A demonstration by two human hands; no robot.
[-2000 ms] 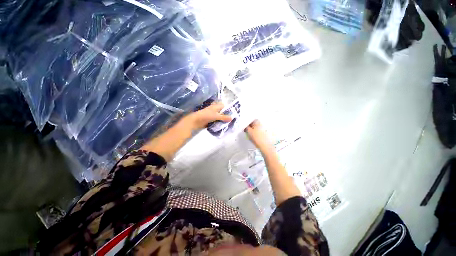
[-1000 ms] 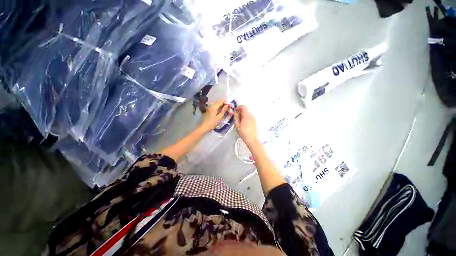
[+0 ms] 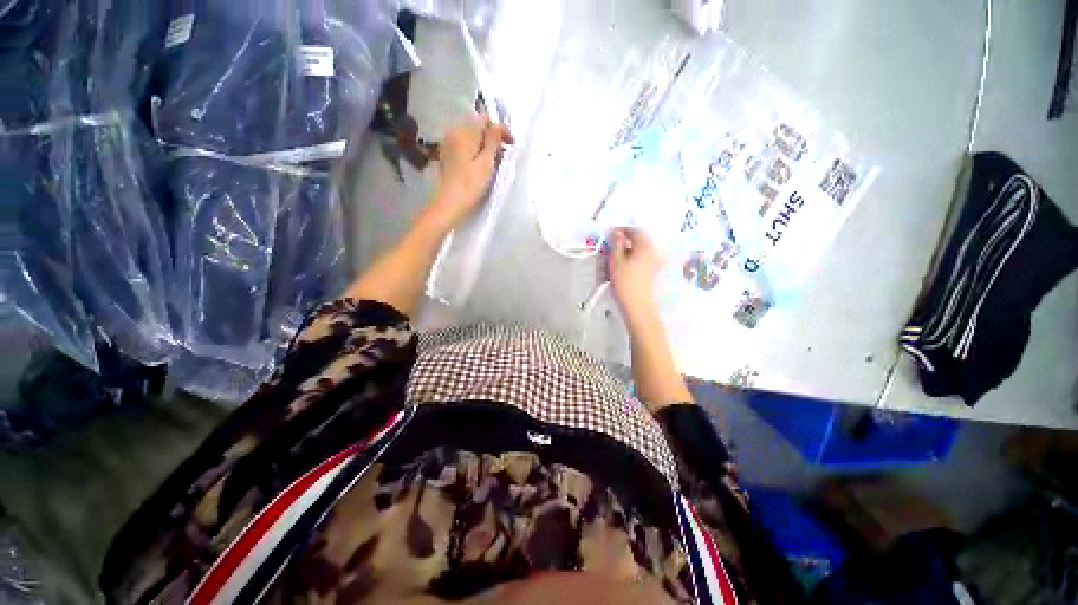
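Observation:
My left hand [image 3: 471, 168] pinches the edge of a narrow, crinkled clear poly bag [image 3: 471, 242] lying on the pale table. My right hand [image 3: 635, 266] has curled fingers at the left side of a white printed garment bag [image 3: 774, 207], beside a thin pale cord loop [image 3: 553, 227]. Glare washes out this area, and I cannot tell whether the right fingers hold anything. The printed bag lies flat, with dark lettering and QR squares. No plaid piece shows between the hands.
Bagged dark garments [image 3: 225, 225] are piled at the left. Dark keys [image 3: 402, 124] lie between the pile and my left hand. A folded striped garment [image 3: 987, 278] lies at the right table edge. A blue crate [image 3: 851, 428] is below the edge.
The view has shifted toward the table's near edge. My hands were together at a small dark piece and are now apart. The rolled white printed bag has left the view.

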